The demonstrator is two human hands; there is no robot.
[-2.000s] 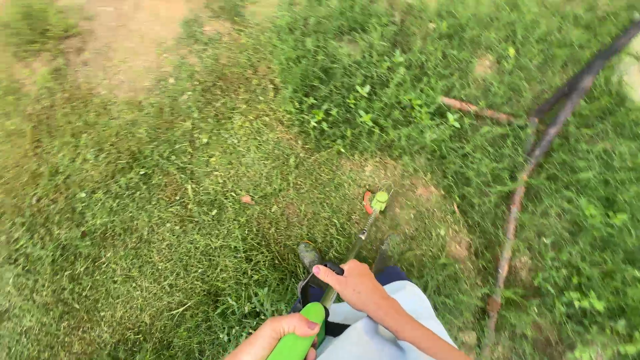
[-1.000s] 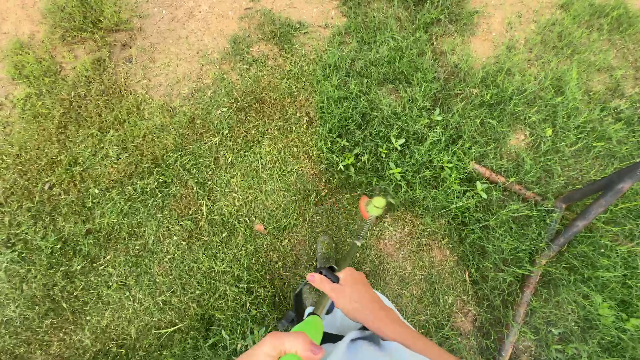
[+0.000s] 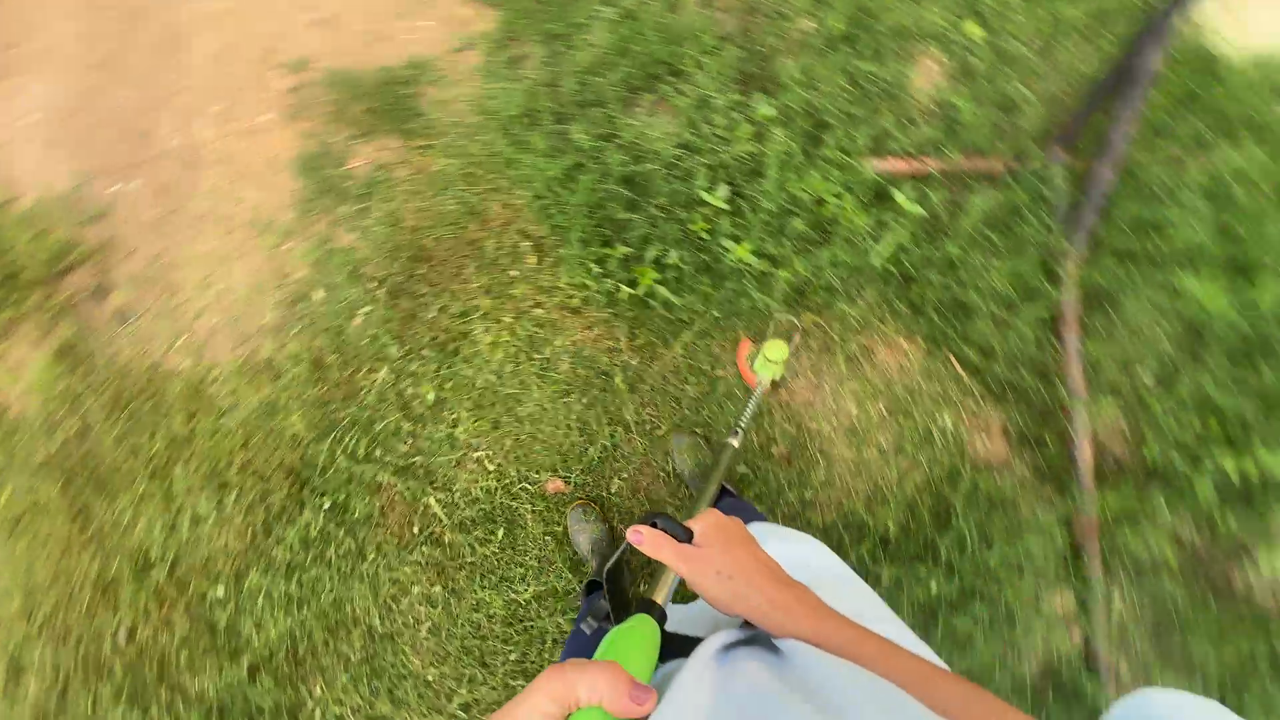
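My left hand (image 3: 590, 690) is closed around the bright green rear grip (image 3: 632, 650) of a string trimmer, at the bottom of the head view. Farther forward on the pole, my right hand (image 3: 715, 565) holds the black front handle (image 3: 668, 527), its thumb lying over it. From there the metal shaft (image 3: 715, 475) slants up and right to a light green cutting head (image 3: 771, 360) with an orange guard (image 3: 746, 362) at its left side. The head is low over short grass beside a worn patch. Whether it touches the ground cannot be told.
Two boots (image 3: 588, 532) stand near the shaft. A bent, rusty metal frame or pole (image 3: 1078, 400) runs down the right side, with a reddish bar (image 3: 940, 166) beside it. Taller grass (image 3: 640, 180) grows ahead; bare soil (image 3: 180, 150) lies upper left. A small reddish piece (image 3: 555, 486) lies in the grass.
The view has swung. A second boot, not seen one second ago, shows beside the shaft. Both hands keep their hold on the trimmer.
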